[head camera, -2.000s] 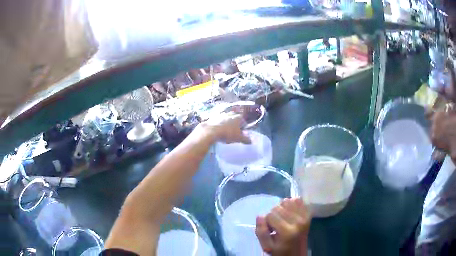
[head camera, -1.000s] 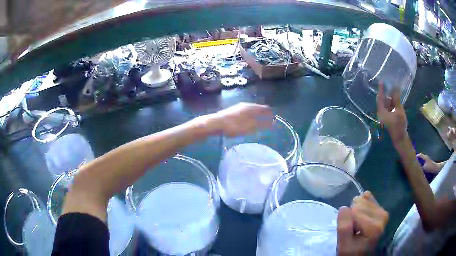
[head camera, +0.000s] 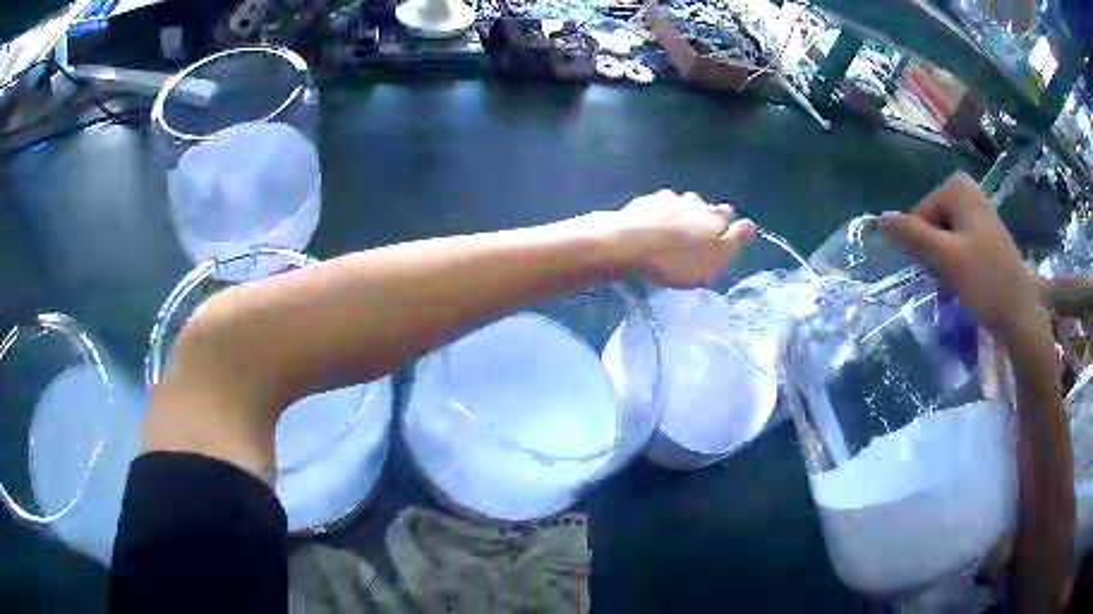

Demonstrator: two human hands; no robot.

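My left hand (head camera: 689, 240) is closed on the far rim of a clear water tank with a white base (head camera: 707, 384). My right hand (head camera: 959, 246) grips the upper rim of a larger water tank (head camera: 917, 492), which is tilted left with its mouth at the first tank's rim. Clear, glinting water (head camera: 773, 306) shows where the two mouths meet; its exact edges are hard to tell. My left forearm crosses over the other tanks and hides part of them.
More tanks stand at centre (head camera: 515, 408), far left (head camera: 72, 444) and back left (head camera: 246, 192). A striped towel (head camera: 479, 564) lies at the front. Loose parts and a cardboard box (head camera: 707, 60) are at the back. Part of another person's arm shows at the right edge.
The view has dropped lower. My left hand has gone from reaching open to gripping a rim. My right hand has moved up, and the tank at right is now tilted left.
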